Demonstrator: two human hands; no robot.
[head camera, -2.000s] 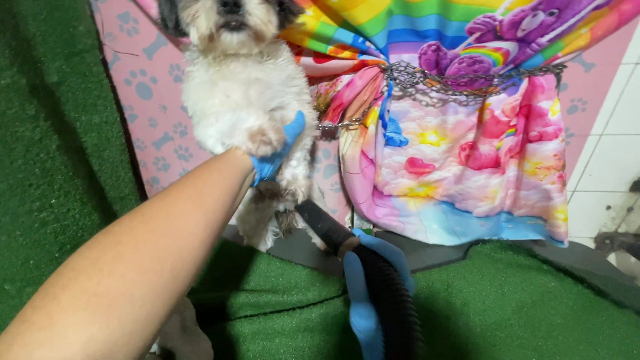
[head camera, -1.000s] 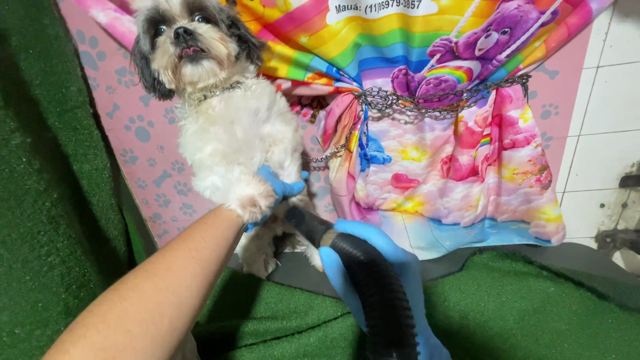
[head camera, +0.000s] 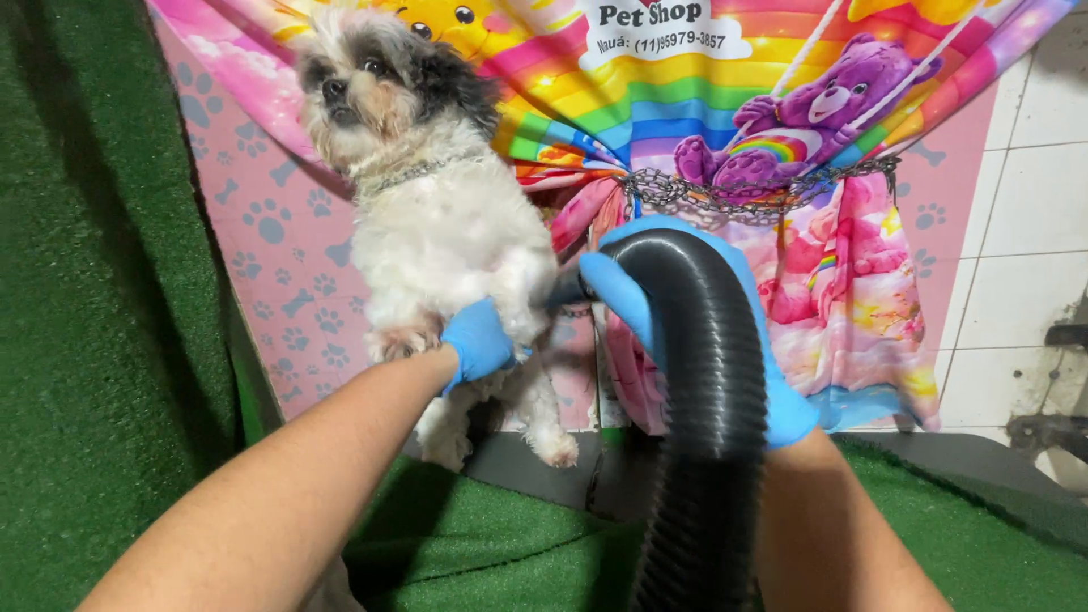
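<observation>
A small long-haired dog, white with a dark grey ear and face patches, is upright on its hind legs, wearing a chain collar. In a blue glove, my left hand is closed at the dog's lower front, around a foreleg as far as it shows. My right hand, also gloved in blue, grips the end of a black ribbed dryer hose. The hose's dark nozzle points left, close against the dog's side and partly hidden by my fingers. The other front paw hangs over my left wrist.
Behind the dog hangs a colourful printed cloth bearing writing, gathered by metal chains before a pink paw-print panel. The dog's hind feet are on a dark grey surface. Green artificial turf lies in front and at left; white tiles are at right.
My right hand has raised the nozzle from near the dog's hind legs to its side. The dog has turned its head toward the left. My left hand still holds the dog low in front.
</observation>
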